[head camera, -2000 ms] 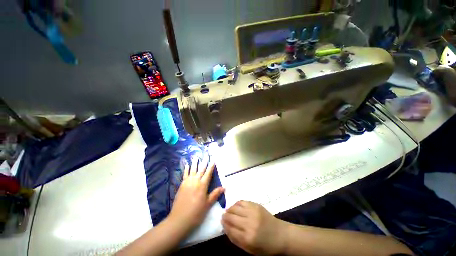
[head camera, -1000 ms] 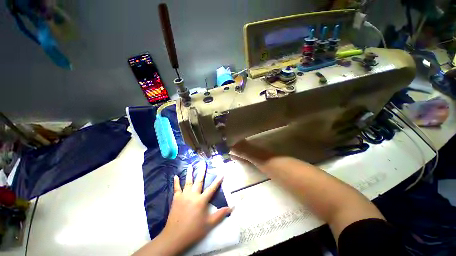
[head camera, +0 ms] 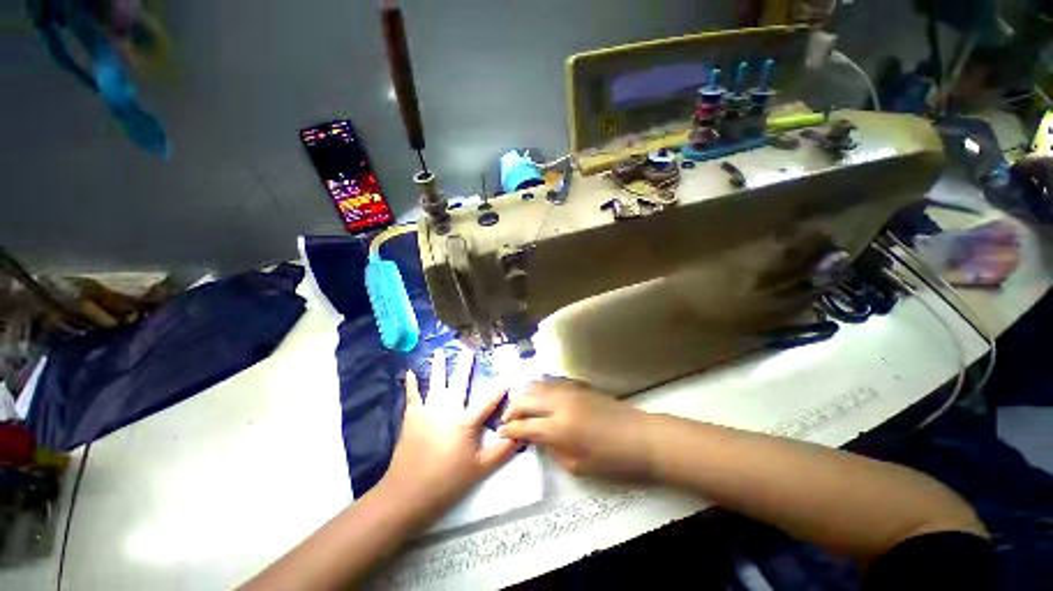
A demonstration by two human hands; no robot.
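A navy garment panel [head camera: 367, 398] with a white layer [head camera: 499, 494] at its right lies on the table under the needle end of the beige sewing machine [head camera: 647, 254]. The needle area [head camera: 491, 337] is brightly lit. My left hand [head camera: 442, 444] lies flat on the panel, fingers spread, just in front of the needle area. My right hand [head camera: 577, 427] is beside it at the panel's right edge, fingers bent together near my left thumb. Whether its fingertips pinch the cloth edge is too blurred to tell.
A bright blue strip [head camera: 391, 303] hangs left of the machine head. A lit smartphone [head camera: 346, 176] leans on the wall. More navy fabric [head camera: 173, 346] lies at left. A brown-handled tool [head camera: 403, 81] stands on the head. Dark cables [head camera: 849, 303] lie at right.
My right hand went from the panel's near edge to behind the needle area, and is now back in front, beside my left thumb. More white layer shows at the right. My left hand stays on the panel.
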